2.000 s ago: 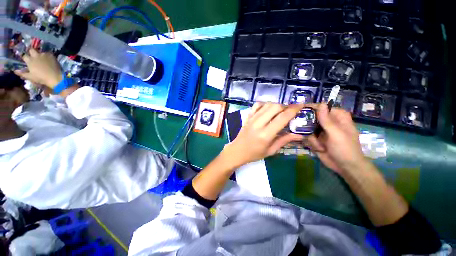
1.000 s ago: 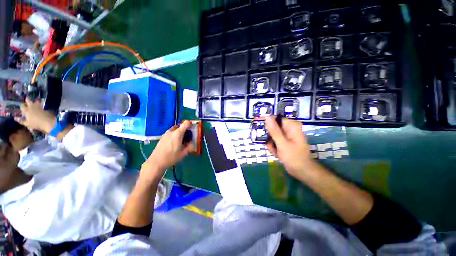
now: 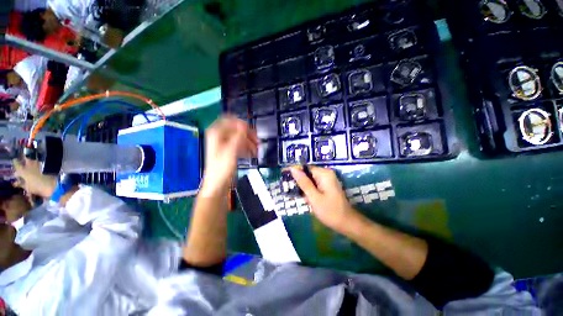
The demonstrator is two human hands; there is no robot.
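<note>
My left hand [image 3: 229,145] is blurred over the left pockets of the black component tray [image 3: 346,162]; whether it holds something I cannot tell. My right hand [image 3: 324,194] is at the tray's front edge, with a dark watch housing [image 3: 289,184] at its fingertips and a dark slim tool [image 3: 305,170] between the fingers. Rows of small white adhesive pads [image 3: 370,192] lie under and beside this hand. Housings with silvery parts sit in several tray pockets. The orange edge of the fixture [image 3: 232,199] shows beside my left forearm, which hides most of it.
A blue machine [image 3: 163,160] with a clear cylinder [image 3: 99,155] stands at left. A white strip with a black section [image 3: 275,241] lies in front. Yellow tape [image 3: 426,219] is on the green bench. Another tray [image 3: 494,123] holds ring-shaped parts at right. A coworker's sleeve [image 3: 102,216] is at left.
My left hand has moved from the fixture up to the tray's left pockets. My right hand still holds the housing near the pads. The view has shifted right, showing more of the second tray.
</note>
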